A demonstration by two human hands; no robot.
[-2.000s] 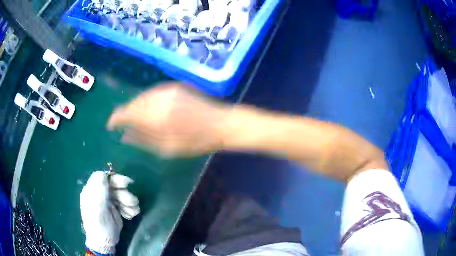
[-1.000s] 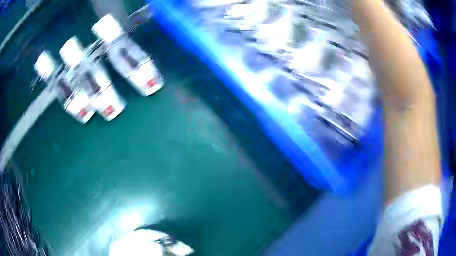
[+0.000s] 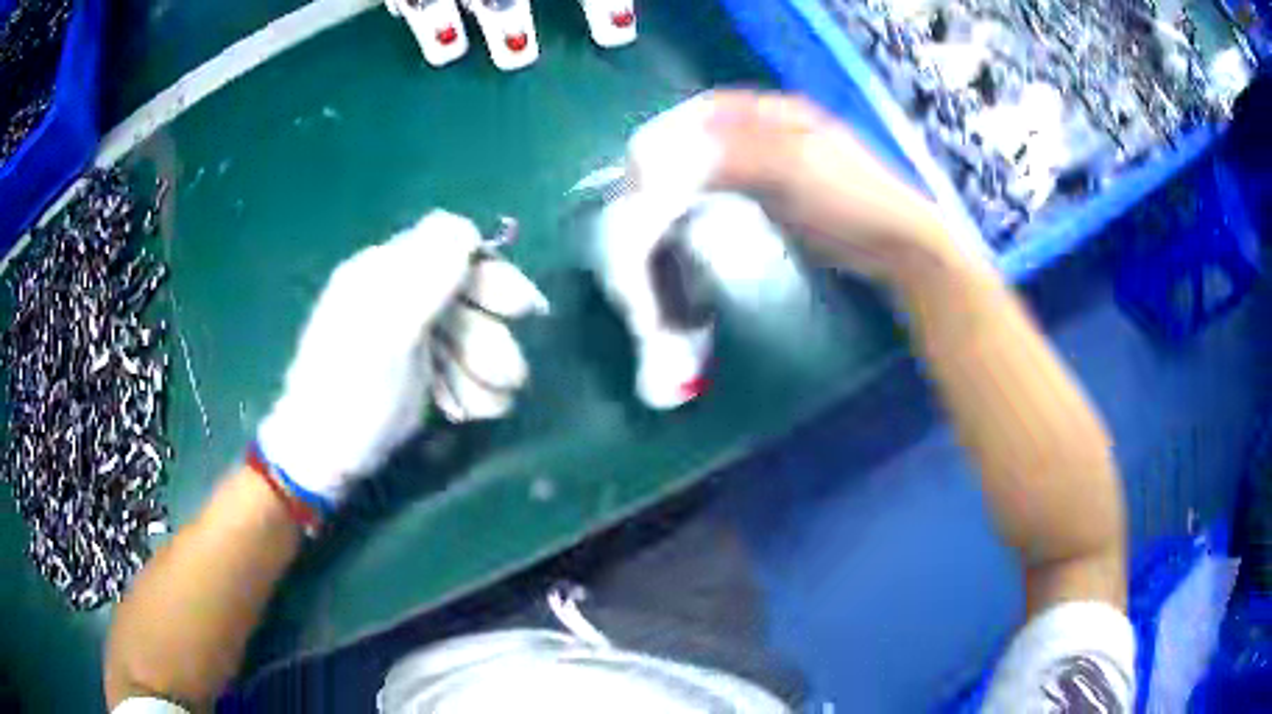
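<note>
My left hand point(image 3: 377, 349), in a white knitted glove with a red and blue cuff, pinches a small metal fitting point(image 3: 498, 234) at its fingertips. My bare right hand point(image 3: 788, 156) is blurred and holds a white plastic housing point(image 3: 670, 356) over the bench, right of my left hand. The housing's red end points down towards me and its dark oblong middle shows. Another white blurred shape point(image 3: 742, 248) is beside it under the hand; I cannot tell if it is a second housing. The right fingertips are hidden.
Three white housings with red ends point(image 3: 511, 42) lie at the bench's far side, cut by the top edge. A loose heap of metal fittings point(image 3: 87, 405) lies left. A blue tote point(image 3: 1025, 265) of white units stands upper right; another blue bin point(image 3: 63, 154) is upper left.
My right hand has come from the tote area back over the bench, with a white housing in it. The view has shifted, so both hands and the fittings heap show more fully.
</note>
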